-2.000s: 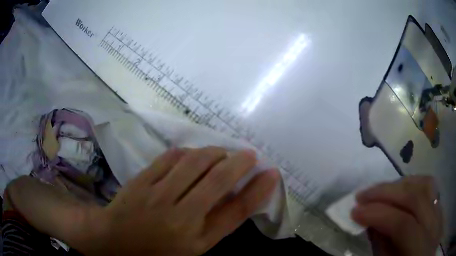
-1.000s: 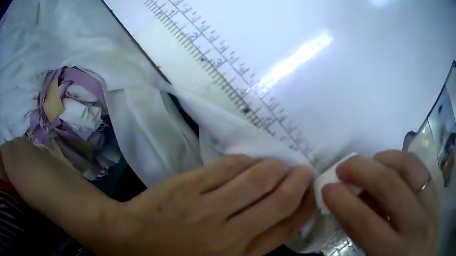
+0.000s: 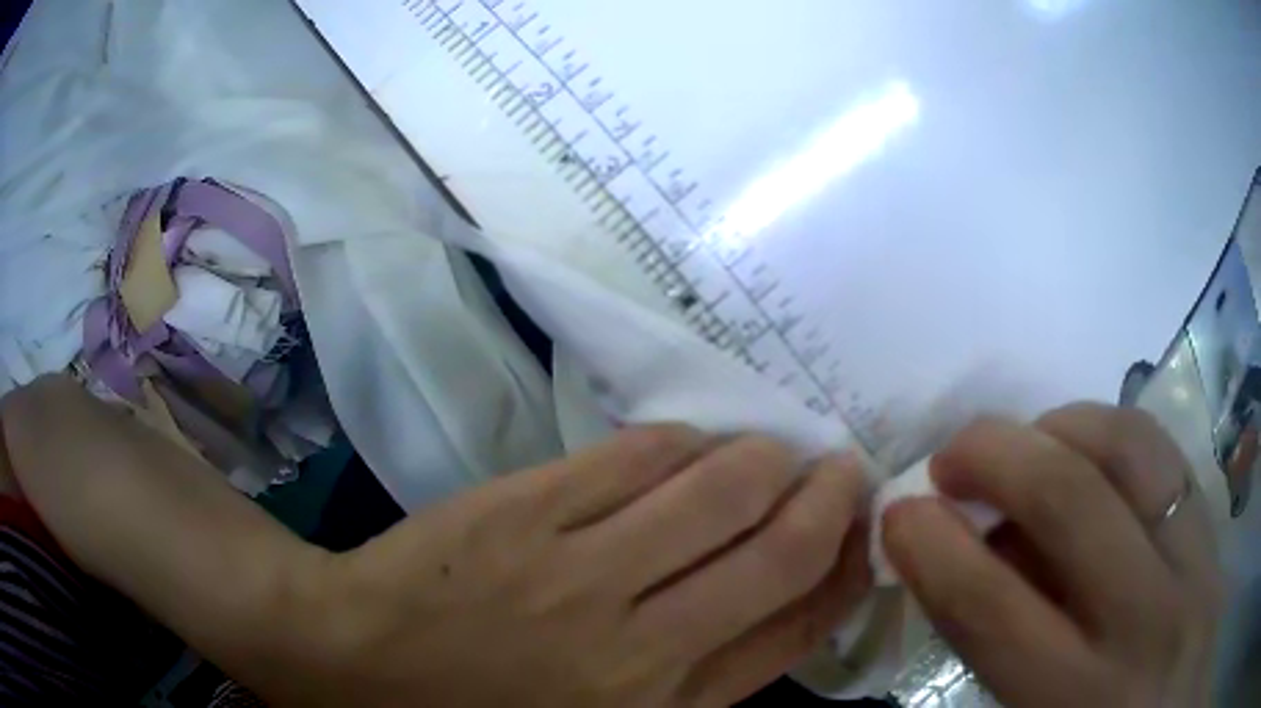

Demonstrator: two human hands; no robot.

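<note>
A white cloth runs along the table's front edge and hangs down to the left. My left hand is shut on its edge, back of the hand up, fingers pointing right. My right hand pinches a small folded white piece between thumb and fingers, close beside the left fingertips. Whether this piece joins the cloth is hidden by the fingers. The cloth under the left palm is hidden too.
The glossy white table carries a printed ruler along its front edge. The machine's metal plate is at the right rim. At left lie purple strips, a tan scrap and white pieces beside more white cloth.
The view has shifted right and closer to the table. My left hand has moved right with the cloth. My right hand has come in beside it, still holding the small white piece.
</note>
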